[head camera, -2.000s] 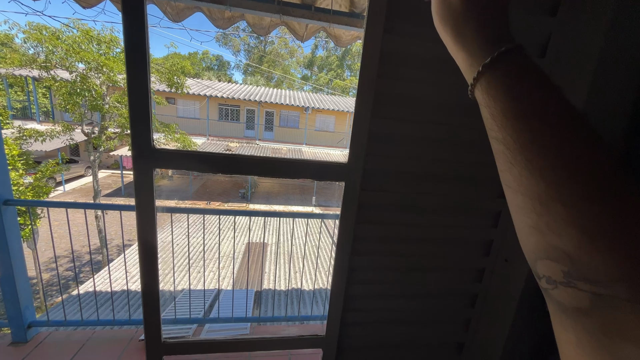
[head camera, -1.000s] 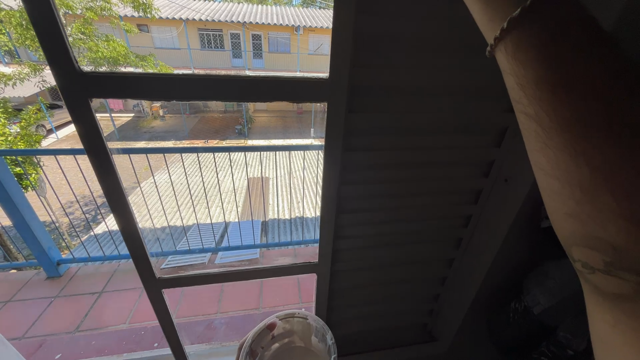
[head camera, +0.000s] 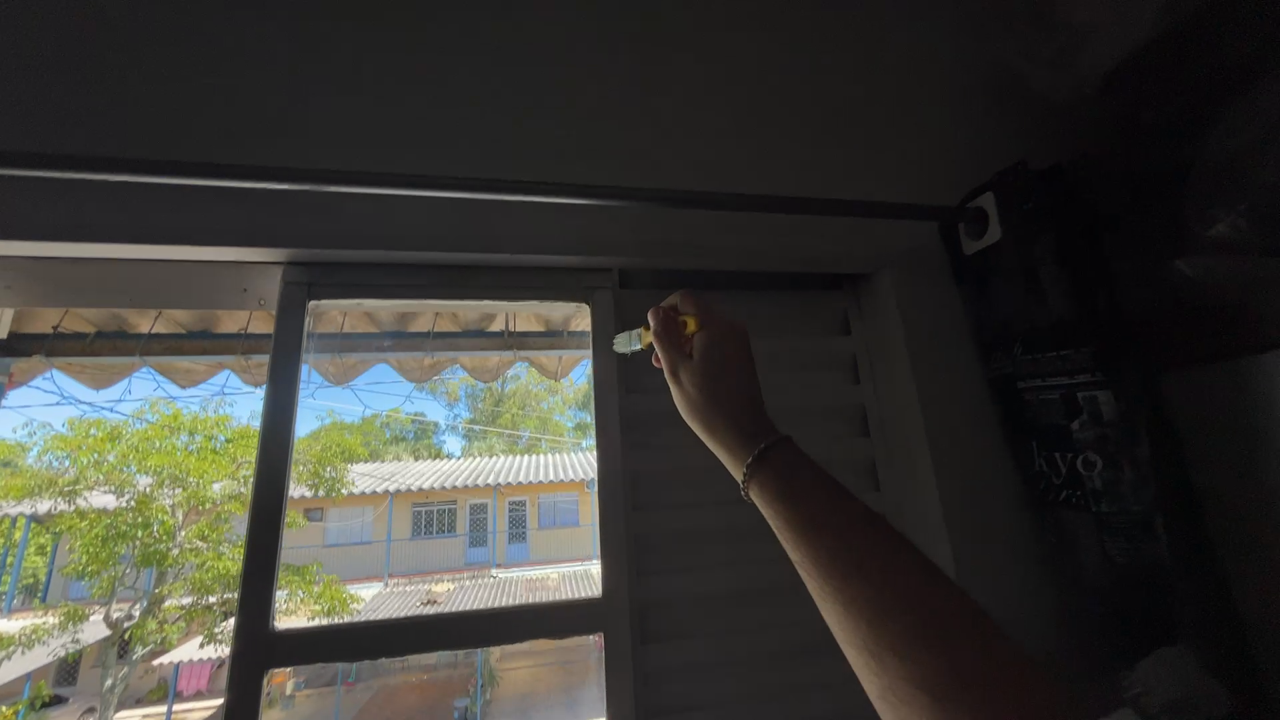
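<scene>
My right hand, with a chain bracelet at the wrist, is raised and closed around a small paintbrush with a yellow handle. The brush's pale bristles point left, at or very near the right upright of the window frame; contact cannot be made out. Glass panes fill the dark frame to the left of the brush. Behind my hand and forearm is a dark louvered shutter. My left hand is outside the view.
A long rod runs across the wall above the window and ends at a bracket on the right. Dark hanging material with writing is at the right. Outside are a corrugated awning, a tree and a yellow building.
The view has swung upward from the balcony floor to the window's top. My right hand, out of view a second ago, now shows with the brush. The container rim seen then is out of view.
</scene>
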